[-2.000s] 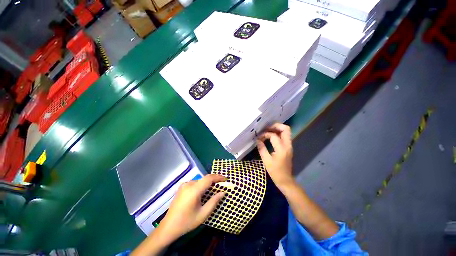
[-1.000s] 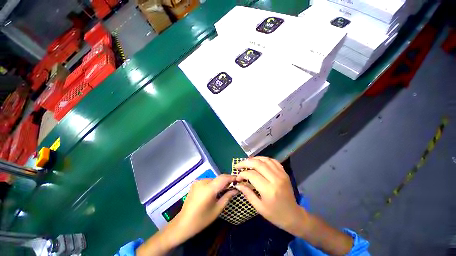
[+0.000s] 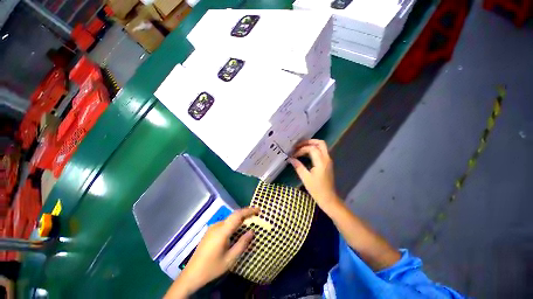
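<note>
The yellow-gold sticker sheet with black dots (image 3: 277, 225) hangs at the bench edge over my lap, in front of the scale. My left hand (image 3: 217, 248) holds its left side, thumb and forefinger at a pale bare patch. My right hand (image 3: 318, 175) touches the near end faces of the stacked white boxes (image 3: 234, 99) with its fingertips; whether a small sticker is between them is too small to tell. The boxes show dark square watch pictures on top. The digital scale (image 3: 175, 204) has a bare silver-grey pan, and its display is partly hidden by my left hand.
A second stack of white boxes (image 3: 365, 35) stands farther along the green conveyor bench (image 3: 125, 137). A yellow emergency stop housing (image 3: 45, 225) is at the far left. Red crates (image 3: 79, 125) and cardboard cartons (image 3: 146, 26) stand behind. A red stool-like object is beneath the bench at right.
My right hand has moved from the sticker sheet up to the box ends, uncovering the sheet. My left hand stays at the sheet. The view has shifted, so the boxes appear farther left.
</note>
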